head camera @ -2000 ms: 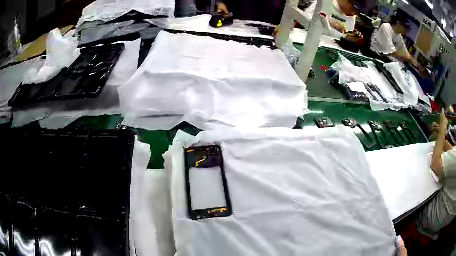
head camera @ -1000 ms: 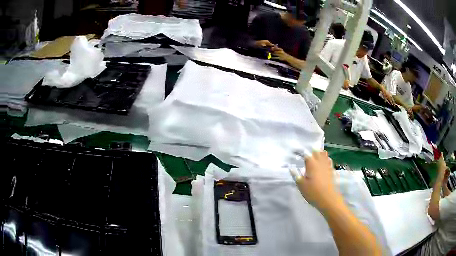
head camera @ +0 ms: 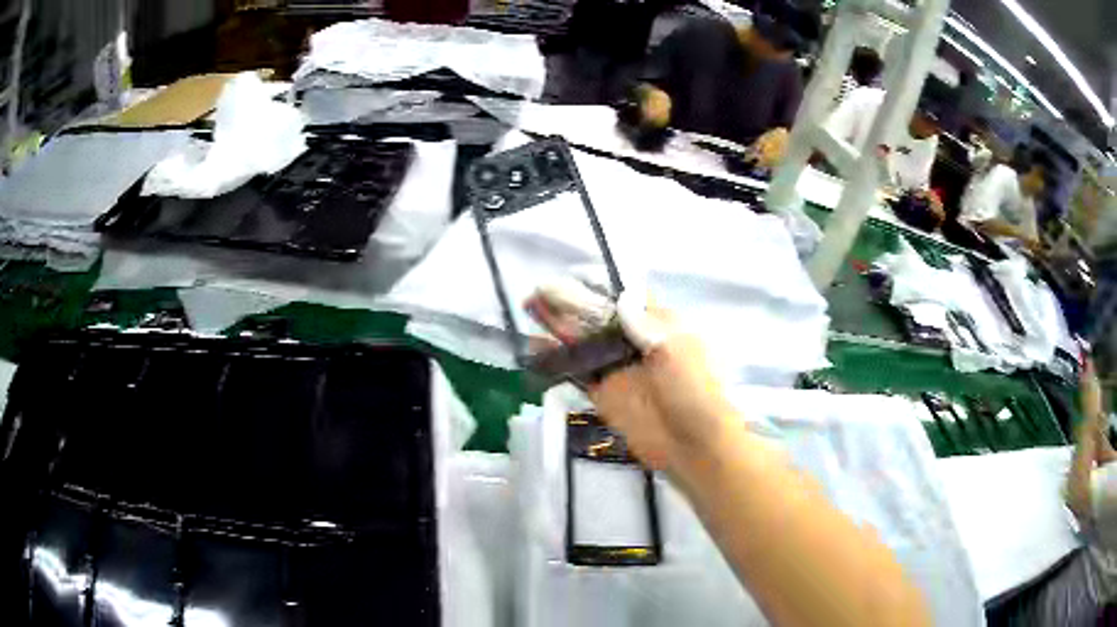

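My right hand [head camera: 613,349] holds a black phone housing frame [head camera: 519,172] by its lower end, raised above the work area. Its outer face with camera rings shows at the top, and its window is open. A second phone frame [head camera: 613,554] lies on the white liner [head camera: 784,490], inner face up with yellow-orange marks, partly behind my hand. A glossy black tray [head camera: 245,429] lies at the left. White finger cots seem to cover some fingertips, but they are blurred. My left hand is not in view.
A sheet-draped stack [head camera: 735,270] stands behind the work. A crumpled white liner [head camera: 233,141] sits on a black tray [head camera: 331,202] at the back left. A pale post [head camera: 845,184] stands at the right back. Several people sit beyond. Small parts [head camera: 968,414] lie on green matting.
My right hand has come in from the right and moved left, and now holds up a phone frame. The view has shifted, so the lying frame sits further right.
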